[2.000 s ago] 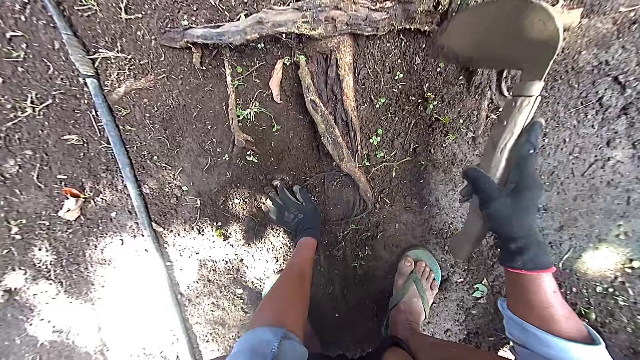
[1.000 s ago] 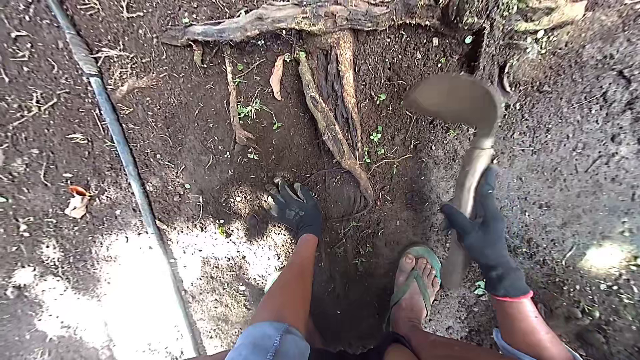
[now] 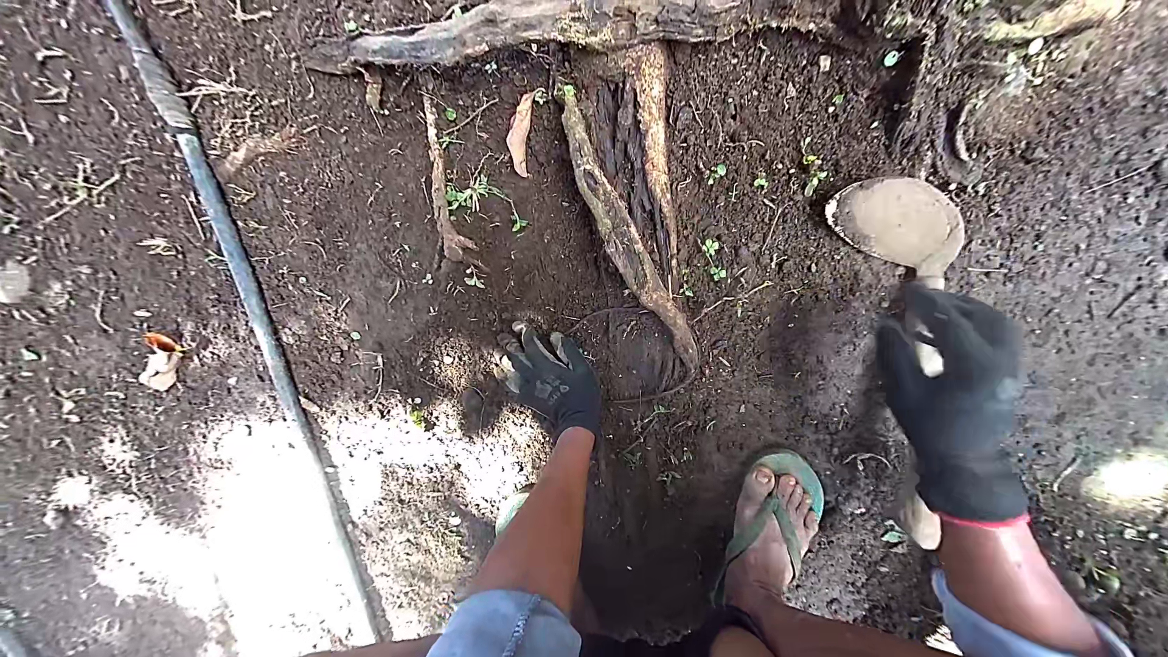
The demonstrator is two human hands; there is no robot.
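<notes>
My left hand [image 3: 552, 379], in a dark glove with soiled fingertips, rests on the dark soil [image 3: 347, 246] with its fingers apart and nothing in them. Just right of it a thin dark loop [image 3: 671, 392] lies on the ground, touching the lower end of a bark-covered root [image 3: 616, 210]. My right hand [image 3: 954, 392], in a dark glove with a red cuff edge, grips the handle of a broad curved-blade hand tool [image 3: 899, 222]. The blade points away from me above the ground at the right, and part of the handle hides behind the hand.
A thick root or log [image 3: 511, 27] crosses the top. A long dark hose or pipe [image 3: 233, 242] runs down the left side. Small weeds [image 3: 474, 193] and a dry leaf [image 3: 519, 132] lie between thinner roots. My foot in a green flip-flop [image 3: 776, 520] stands at bottom centre.
My right hand and the tool have moved; the blade is lower in the view and now shows a rounder face. My left hand has stayed in place on the soil.
</notes>
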